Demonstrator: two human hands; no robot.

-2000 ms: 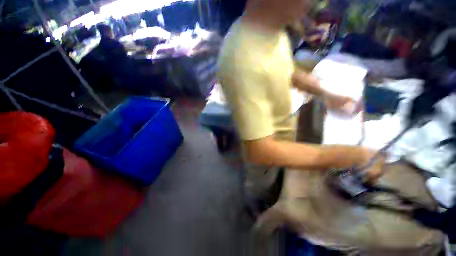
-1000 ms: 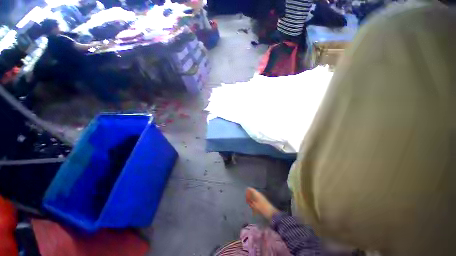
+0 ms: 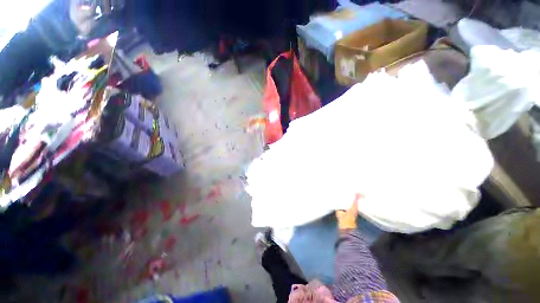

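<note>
A large heap of overexposed white garments [image 3: 379,148] lies on a light blue bench [image 3: 317,248] in front of me. My right hand [image 3: 348,216], at the end of a striped sleeve, is at the heap's near edge. One finger points up against the white cloth. Blur and glare hide whether the fingers grip the cloth. My left hand is not in view.
An open cardboard box [image 3: 379,50] and a red bag [image 3: 290,94] are behind the heap. A pile of mixed cloth [image 3: 59,130] and printed cartons [image 3: 142,130] stand at left. Olive cloth [image 3: 473,254] is at lower right. Red scraps lie on the floor.
The view has swung past the person in yellowish clothing to the white heap, now nearer and larger. My right hand has moved from over the floor to the heap's edge. The blue bin has mostly left view.
</note>
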